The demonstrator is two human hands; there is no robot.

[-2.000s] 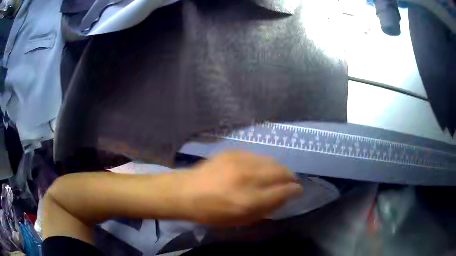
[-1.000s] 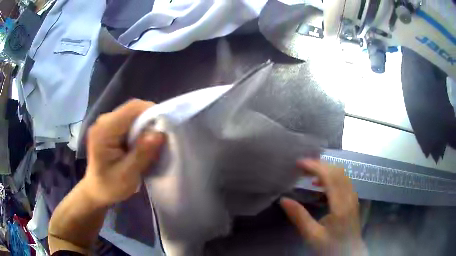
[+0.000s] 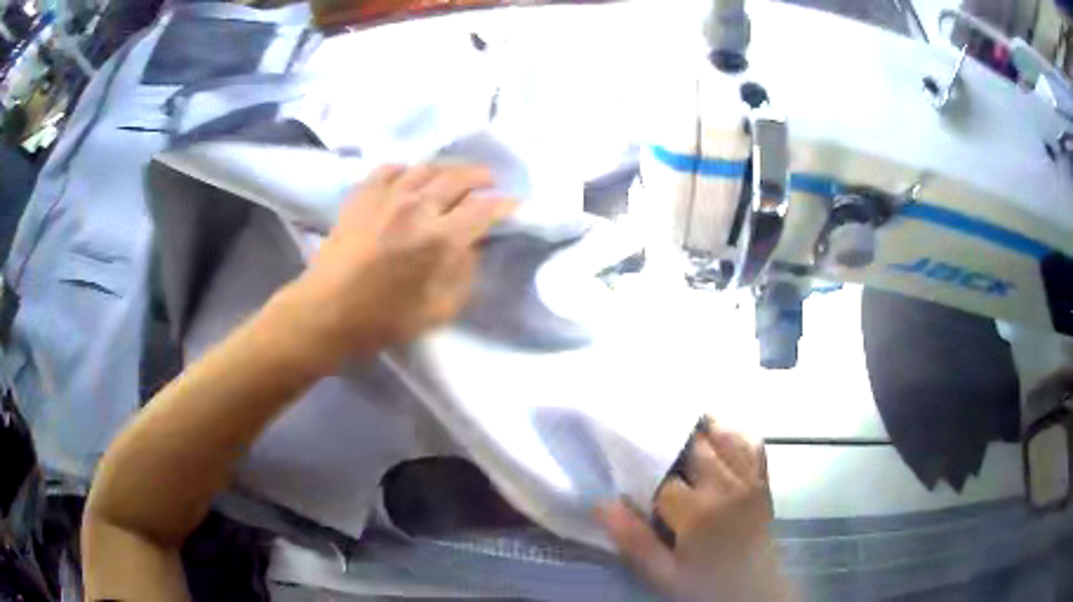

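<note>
A light grey-blue panel (image 3: 471, 379) with dark patches lies folded across the machine table, partly washed out by glare. My left hand (image 3: 406, 241) lies on its upper part, fingers pointing toward the machine; whether it grips the cloth cannot be told. My right hand (image 3: 712, 506) is at the panel's lower right corner, with its thumb and fingers around the cloth edge beside a small dark strip. The white sewing machine head (image 3: 730, 188) stands above and right of the panel. The needle area is lost in glare.
A dark notched cloth piece (image 3: 941, 382) lies right of the needle area. Stacked light panels (image 3: 88, 265) hang at the left. A ruler strip (image 3: 506, 550) runs along the front table edge. A dark rod end (image 3: 778, 326) stands below the machine head.
The light panel has moved from my raised hands onto the table near the machine. My left hand has moved up and right, my right hand slightly down. More of the machine head shows.
</note>
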